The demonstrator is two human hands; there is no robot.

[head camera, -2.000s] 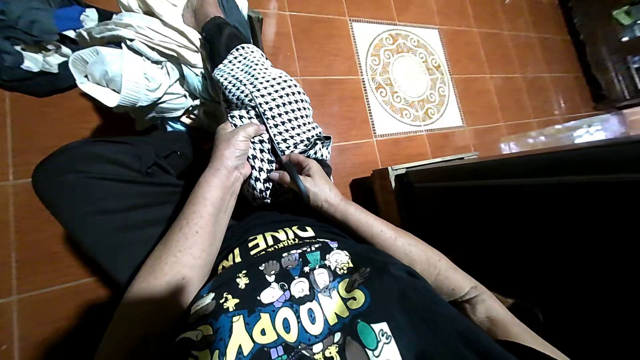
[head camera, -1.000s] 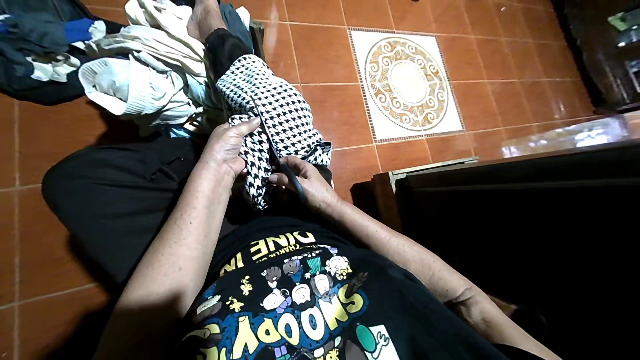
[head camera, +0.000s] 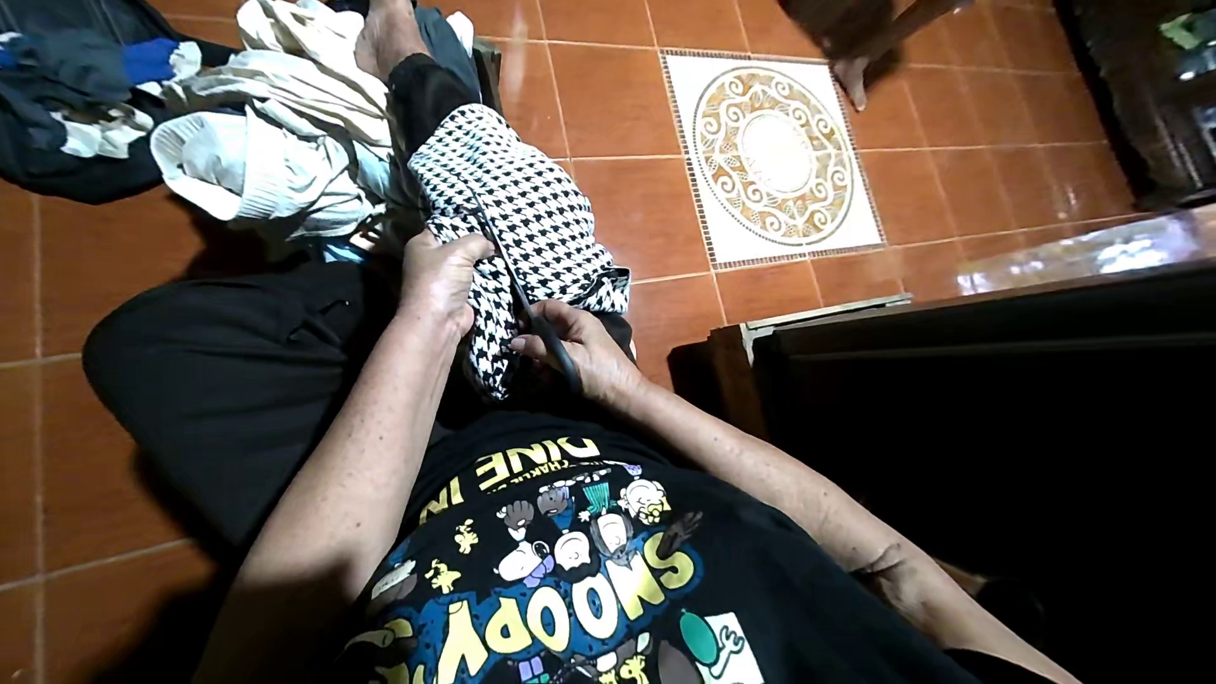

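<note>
A black-and-white houndstooth cloth (head camera: 546,209) lies over my outstretched leg, in black trousers. My left hand (head camera: 442,275) grips the cloth at its left side, thumb on top. My right hand (head camera: 584,351) holds black-handled scissors (head camera: 548,347) by the handles, low on the cloth. The scissors' blades point up and away across the cloth, passing just right of my left thumb. Whether the blades are apart is too small to tell. Some of my right fingers are hidden by the scissors and the cloth.
A pile of white and cream clothes (head camera: 294,176) lies on the tiled floor by my foot, beside a dark heap of fabric (head camera: 57,95). At right stands dark furniture (head camera: 950,380). Another person's bare foot (head camera: 852,81) is beyond the patterned white tile (head camera: 774,157).
Another person's foot and leg have come into view at the top right. Both my hands stay at the cloth, the right one still with the scissors.
</note>
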